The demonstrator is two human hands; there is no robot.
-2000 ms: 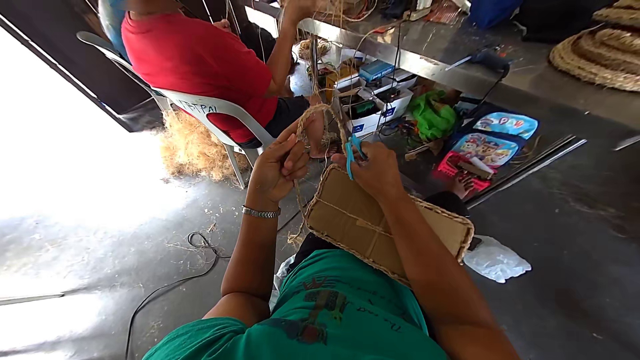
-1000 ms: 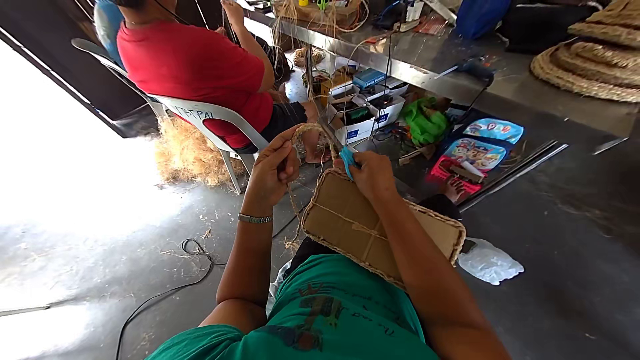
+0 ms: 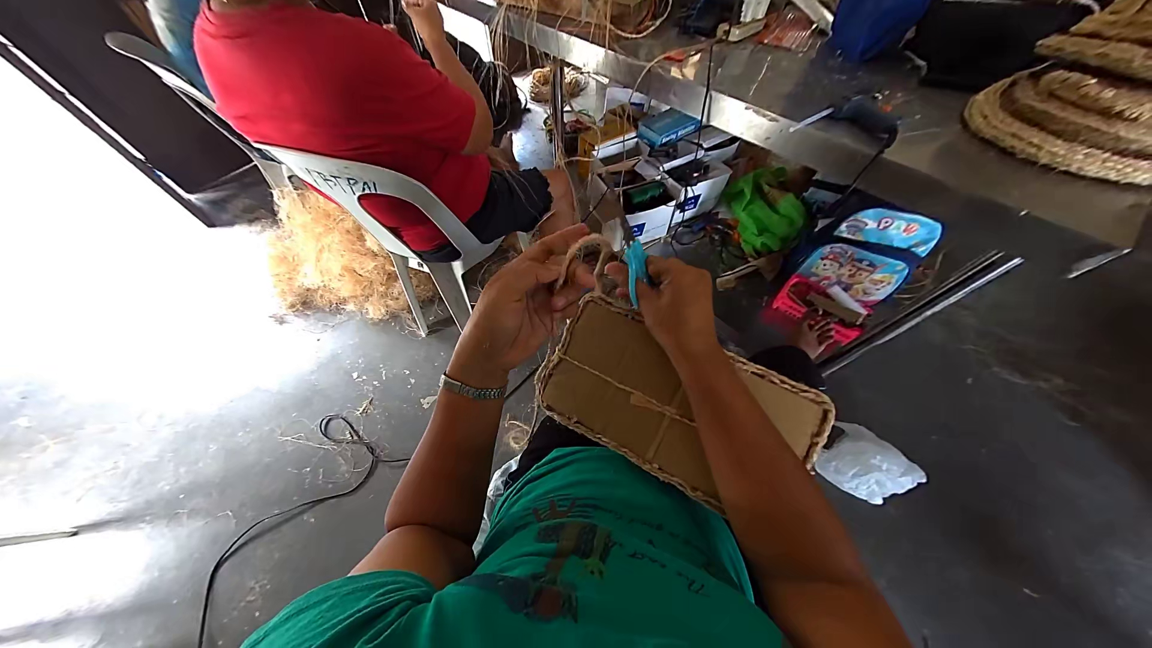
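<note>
Across my lap lies a cardboard panel (image 3: pixel 621 369) edged with braided fiber rope, with a thin cord crossing its face. My left hand (image 3: pixel 531 297), wearing a metal watch band at the wrist, pinches a looped strand of natural-fiber rope (image 3: pixel 587 245) just above the panel's upper left corner. In my right hand (image 3: pixel 679 301) are scissors with light-blue handles (image 3: pixel 636 270), blades pointing up, beside the loop. Whether the blades touch the rope cannot be told. My right fingertips are close to the loop too.
A person in red (image 3: pixel 342 117) sits on a white plastic chair (image 3: pixel 396 202) at left, near loose fiber (image 3: pixel 333 261). A metal-edged table (image 3: pixel 747 121) runs ahead, with boxes (image 3: pixel 666 193) below. A glue gun (image 3: pixel 864 117) and coiled woven mats (image 3: pixel 1062 126) lie on it. A black cable (image 3: pixel 270 517) crosses the floor.
My left hand's fingers have spread somewhat around the rope loop, which now sits lower, close to the panel's corner. The scissors stay in my right hand.
</note>
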